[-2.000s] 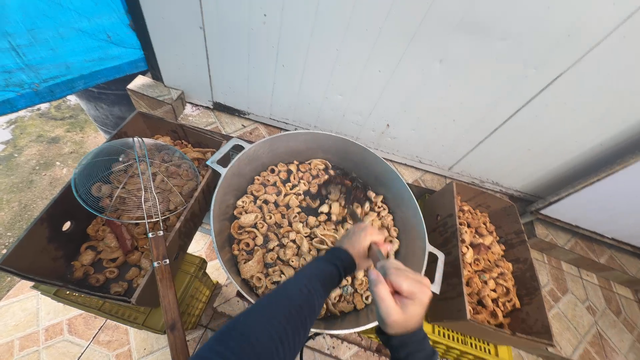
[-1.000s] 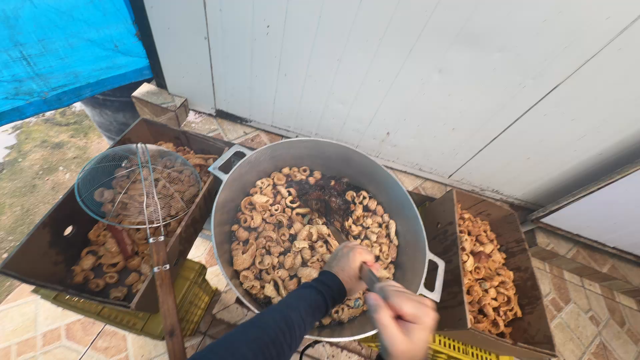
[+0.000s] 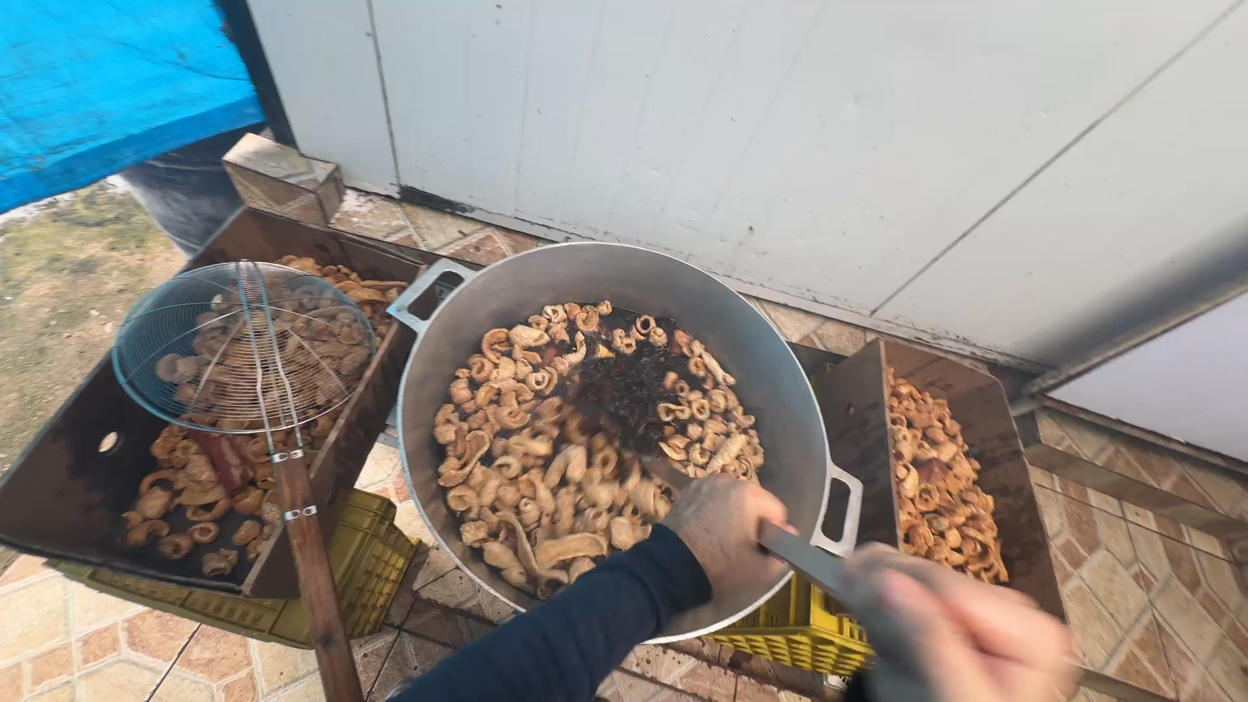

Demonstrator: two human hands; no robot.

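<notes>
My left hand (image 3: 723, 531), below a dark sleeve, grips the flat metal handle (image 3: 809, 561) of a long utensil over the pot's lower right. My right hand (image 3: 960, 624), blurred, is closed around the same handle nearer its end, outside the rim. The utensil's working end is hidden among curled fried pork rinds (image 3: 546, 458) in a large metal pot (image 3: 624, 255) with two side handles. Dark bubbling oil (image 3: 624, 390) shows between the rinds.
At left, a wire skimmer (image 3: 244, 346) with a wooden handle lies across a brown box (image 3: 58, 487) of rinds on a yellow crate (image 3: 366, 565). Another box (image 3: 1024, 487) of rinds stands at right. A pale panel wall (image 3: 682, 127) rises behind the pot.
My right hand has moved down and to the right, away from my left hand, with more of the handle showing between them. The rinds have shifted, and a wider patch of dark oil shows.
</notes>
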